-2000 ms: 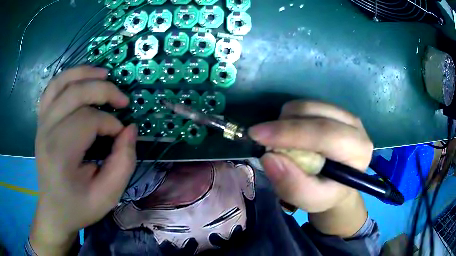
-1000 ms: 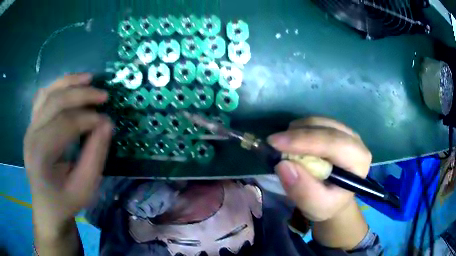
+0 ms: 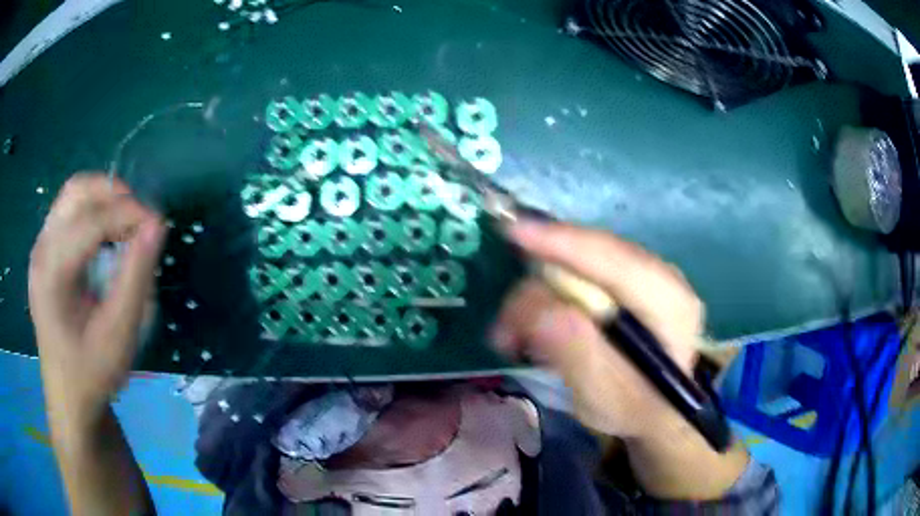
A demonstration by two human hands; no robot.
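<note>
Small round green circuit boards [image 3: 378, 235] with dark centre holes lie in several rows on the dark green tabletop; some look white from glare. My right hand [image 3: 605, 317] holds the soldering iron [image 3: 656, 368] by its pale grip, with the black handle towards me. Its blurred tip lies over the upper right boards; contact cannot be told. My left hand [image 3: 96, 277] is at the far left, away from the boards, with thumb and forefinger curled together. It is blurred, and whether it holds a wire cannot be told. Tiny white specks [image 3: 192, 234] show beside it.
A black fan with a ringed guard [image 3: 701, 35] stands at the upper right. A pale thick roll [image 3: 866, 179] is at the right edge. A thin pale strand [image 3: 136, 123] lies at upper left. A blue plastic stool [image 3: 807, 388] and black cables [image 3: 857, 423] are at the lower right.
The view has shifted, so the boards sit lower. My left hand has moved left, away from the boards. The iron's tip has moved from the lower rows to the upper right boards.
</note>
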